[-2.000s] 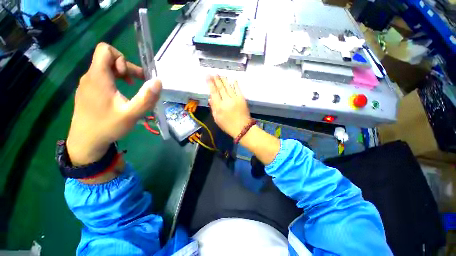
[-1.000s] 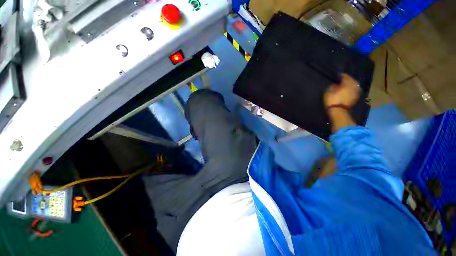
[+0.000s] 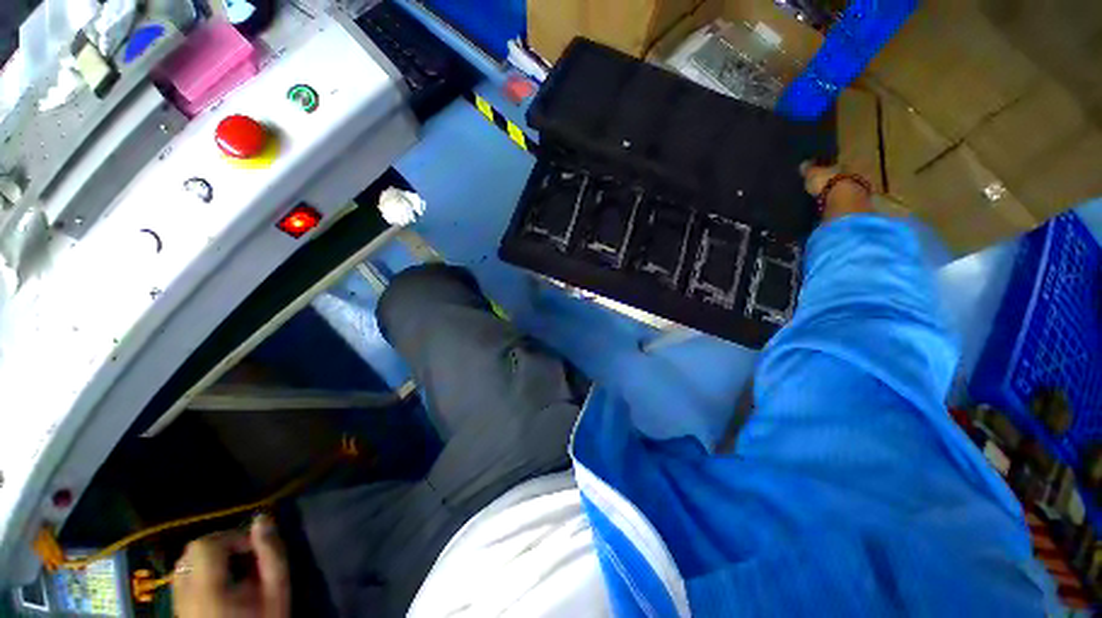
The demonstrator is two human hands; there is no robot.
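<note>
A black tray (image 3: 647, 284) lies at the right, with a row of several thin rectangular phone frames (image 3: 721, 260) in its near part. A black cover sheet (image 3: 677, 127) lies over its far part. My right hand (image 3: 829, 184) is at the sheet's right edge, fingers closed on it and partly hidden. My left hand (image 3: 232, 570) is at the bottom left, blurred and cut off by the picture's edge, thumb and fingers curled. Whether it holds anything is not clear.
The white machine (image 3: 91, 326) fills the left, with a red stop button (image 3: 242, 136) and lit red switch (image 3: 299, 219). A labelled box (image 3: 91, 586) with an orange cable is at lower left. Cartons (image 3: 931, 121) and a blue crate (image 3: 1051, 338) stand right.
The view has swung from the machine to the tray. My right hand has gone to the sheet's right edge, and the sheet has moved back, uncovering frames. My left hand has come back into view.
</note>
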